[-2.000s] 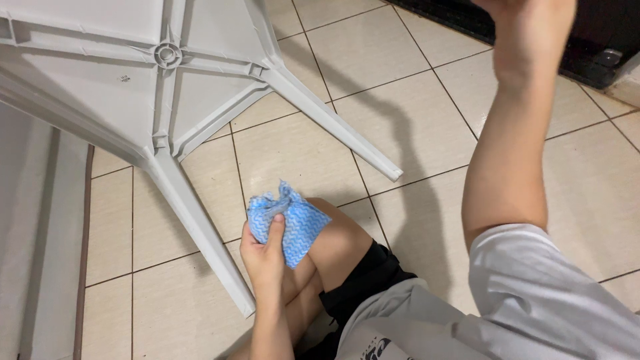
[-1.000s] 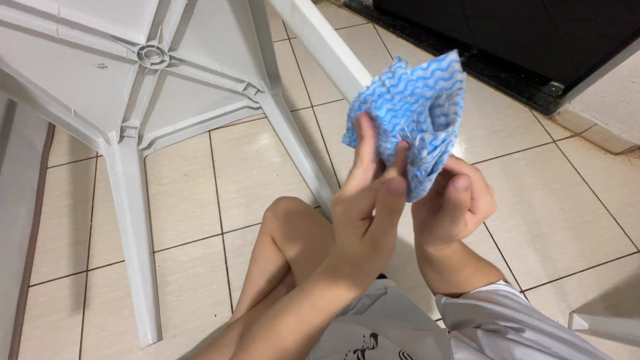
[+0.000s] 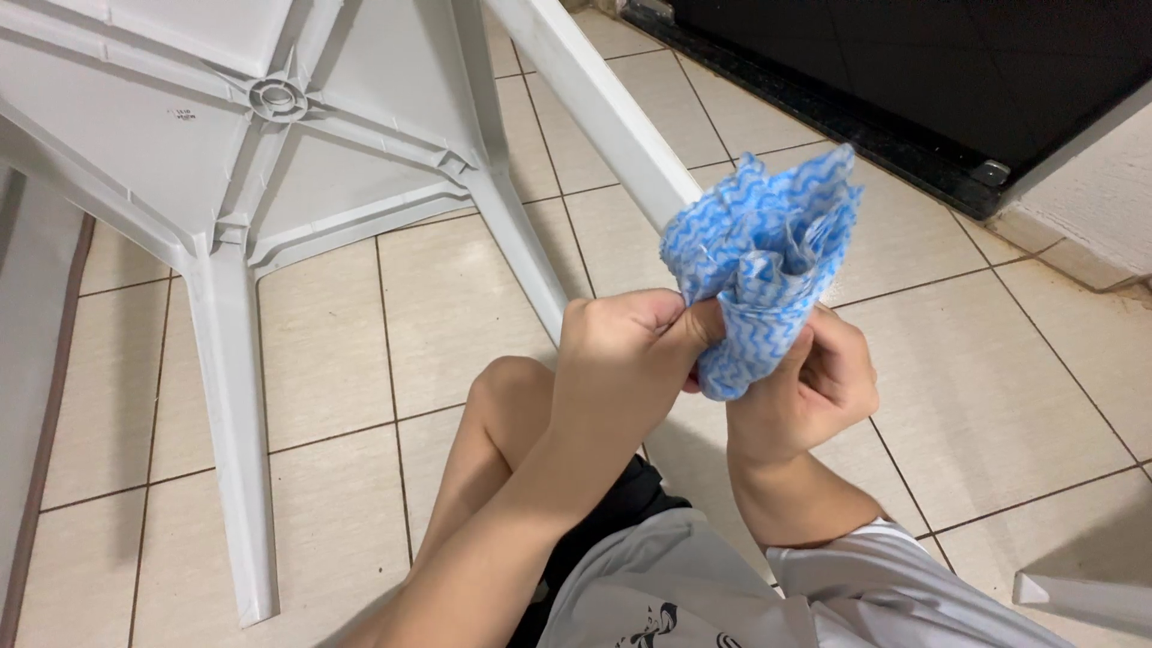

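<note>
A crumpled blue and white wavy-patterned cloth (image 3: 765,261) is bunched up in front of me, right of centre. My left hand (image 3: 634,346) grips its lower left side, the thumb pressed against the folds. At the cloth's lower right, my right hand (image 3: 810,387) holds it with curled fingers, some of them hidden. Behind the cloth runs a pale leg (image 3: 612,99) of a grey plastic table (image 3: 360,171), which lies tipped with its underside facing me.
More table legs (image 3: 238,432) reach down over the tiled floor (image 3: 333,351). A dark glossy panel with a black base (image 3: 810,99) stands at upper right beside a white wall (image 3: 1098,171). Another pale plastic piece (image 3: 1080,598) juts in at lower right.
My right hand, raised and away from the cloth two seconds ago, has come down to it. The cloth has moved up and right from near my knee and is now more tightly bunched.
</note>
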